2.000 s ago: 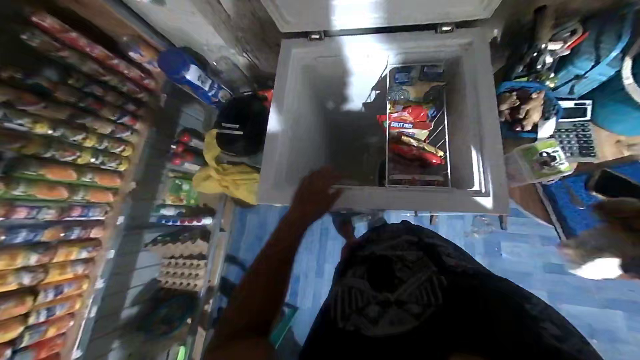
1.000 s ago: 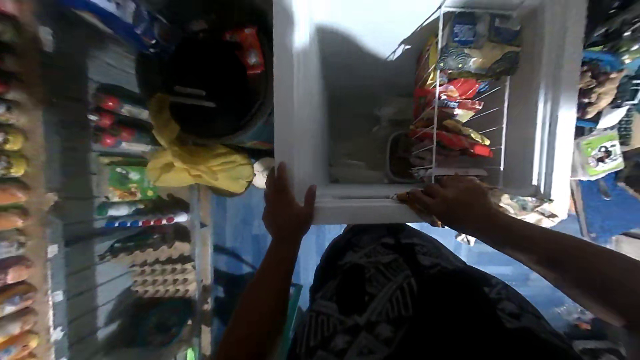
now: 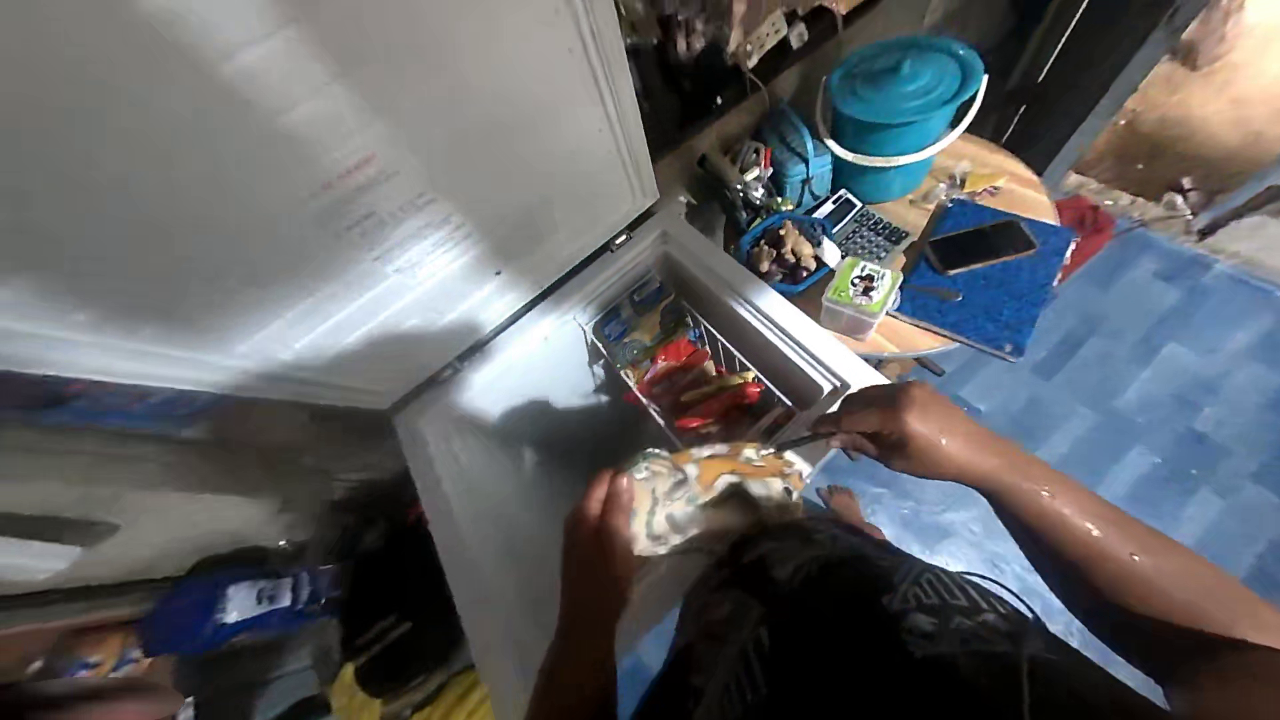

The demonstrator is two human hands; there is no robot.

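A white plastic bag [image 3: 690, 500] with orange and dark patches is at the front rim of an open chest freezer [image 3: 440, 490]. My left hand [image 3: 603, 520] grips its left edge. My right hand [image 3: 880, 430], fingers pinched, is at its right end; a thin dark piece shows at the fingertips, too blurred to name. Beyond the bag, a white wire basket [image 3: 640, 390] inside the freezer holds red packets [image 3: 700, 385] and other packs. The freezer lid [image 3: 300, 180] stands raised. Water drops show on my right forearm.
Right of the freezer, a round wooden table [image 3: 985, 165] bears a lidded teal bucket [image 3: 890, 110], a calculator [image 3: 865, 230], a blue basket of ginger [image 3: 785, 250], a green-lidded plastic box [image 3: 862, 295] and a phone [image 3: 980, 247] on a blue board [image 3: 1000, 300].
The view has swung toward the table. One second ago my left hand was on the freezer rim with its fingers apart; it now grips the plastic bag.
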